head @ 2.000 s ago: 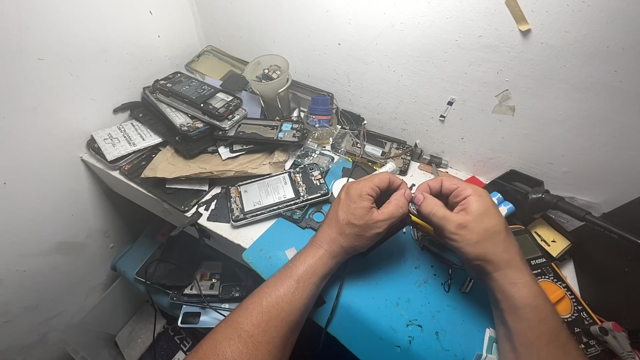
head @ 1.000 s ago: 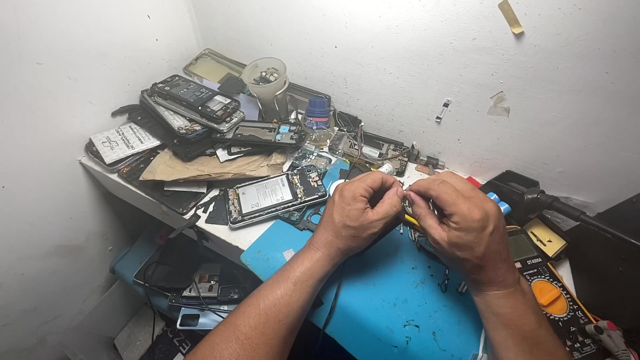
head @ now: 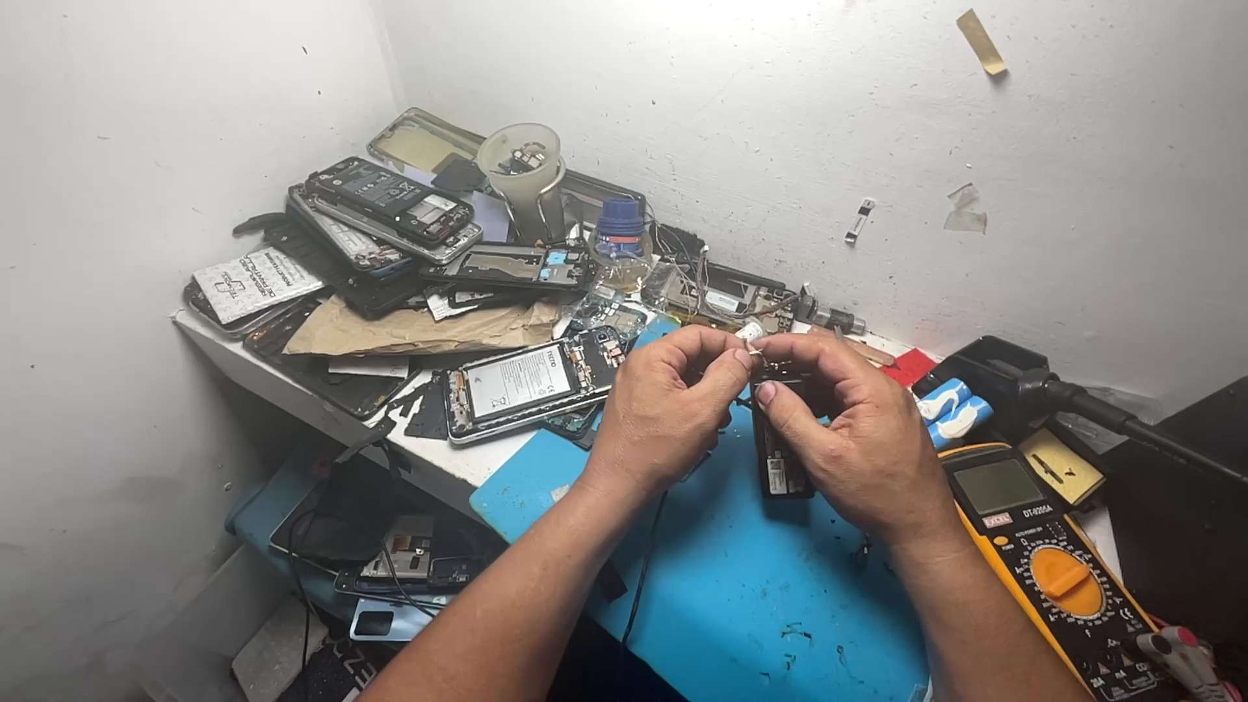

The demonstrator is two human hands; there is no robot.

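Over the blue work mat (head: 780,604), both hands meet at the upper end of a small black device (head: 783,468). My right hand (head: 848,429) grips the device, with the thumb on its front face and the index finger at its top. My left hand (head: 673,405) pinches a thin pale piece, perhaps a wire end (head: 754,351), between thumb and index finger at that same end. The fingers hide part of the device. A dark cable (head: 645,565) runs over the mat below the left hand.
An opened phone (head: 522,385) lies left of the hands, by a pile of phone parts (head: 380,210), a plastic cup (head: 522,166) and a blue-capped bottle (head: 620,234). At right are a yellow multimeter (head: 1053,575), blue battery cells (head: 951,409) and a black tool with a cord (head: 1004,375).
The black device now shows upright below the fingers, where it was largely hidden in the earlier frames. My right hand has turned, its thumb now lower on the device.
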